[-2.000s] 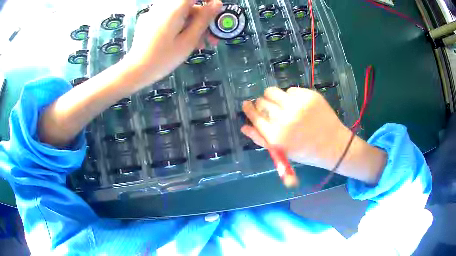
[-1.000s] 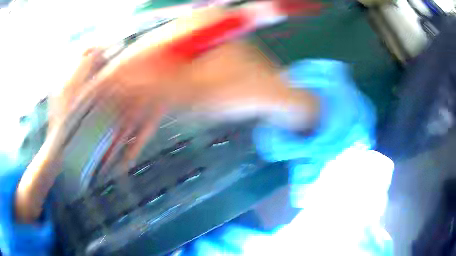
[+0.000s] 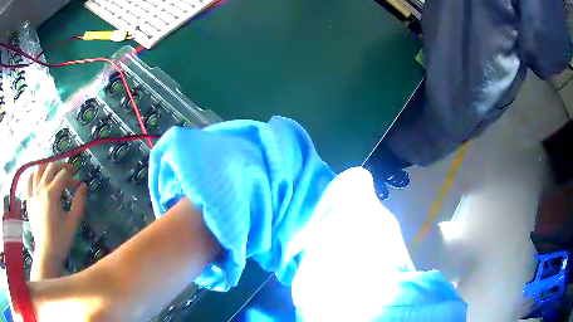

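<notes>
The clear tray lies at the left on the green mat, with rows of dark speaker units standing in its pockets. My left hand is over the tray near the left edge, fingers spread, with no unit visibly gripped. My right forearm crosses the tray's near part. My right hand is at the lower left corner, its fingers cut off by the edge. The red test probe with a white band stands up beside it, its tip out of view. Its red lead loops over the tray.
A white grid panel and a yellow clip are beyond the tray. A second, glare-whitened tray is at the far left. A person in dark clothes is at the right by the bench edge. A blue plastic crate stands on the floor.
The view has swung right, so the tray and hands now appear at the left. The face-on speaker unit held in my left hand two seconds ago is no longer seen there.
</notes>
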